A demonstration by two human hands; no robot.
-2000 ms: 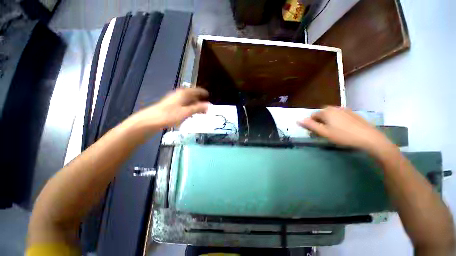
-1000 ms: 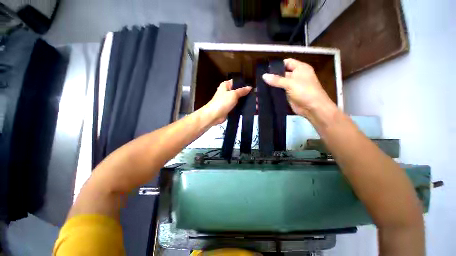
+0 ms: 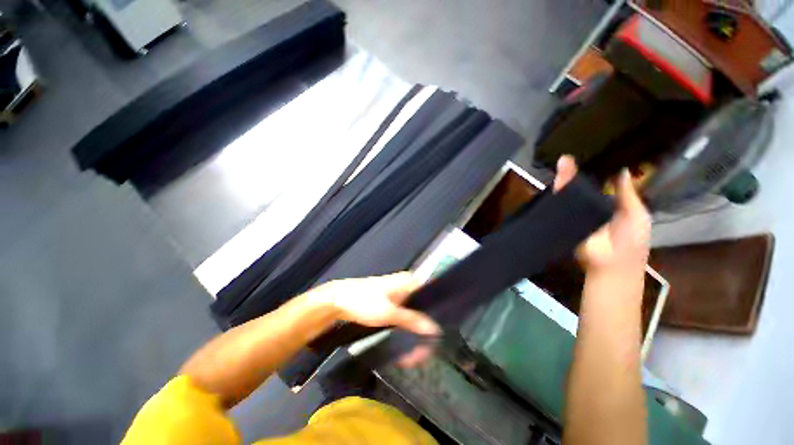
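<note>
A bundle of black cut straps (image 3: 514,252) stretches between my two hands, above the green strap-cutting machine (image 3: 531,339). My left hand (image 3: 396,313) is closed around its near end, thumb and fingers on either side. My right hand (image 3: 614,226) grips its far end, fingers at both edges. The bundle looks like one wide dark band; single straps cannot be told apart. It hides part of the machine and of the catch box (image 3: 657,300). The near end is blurred.
A strip pile (image 3: 383,209) lies fanned on the metal-topped side table (image 3: 252,165) to the left. Stacked black strips (image 3: 218,87) lie at its far edge. A fan (image 3: 714,161) and a brown board (image 3: 714,282) are at the right. A red-edged box (image 3: 666,61) stands behind.
The view has turned left. My hands had separate straps over the catch box; now they hold them together as one bundle, lifted and slanting across the machine.
</note>
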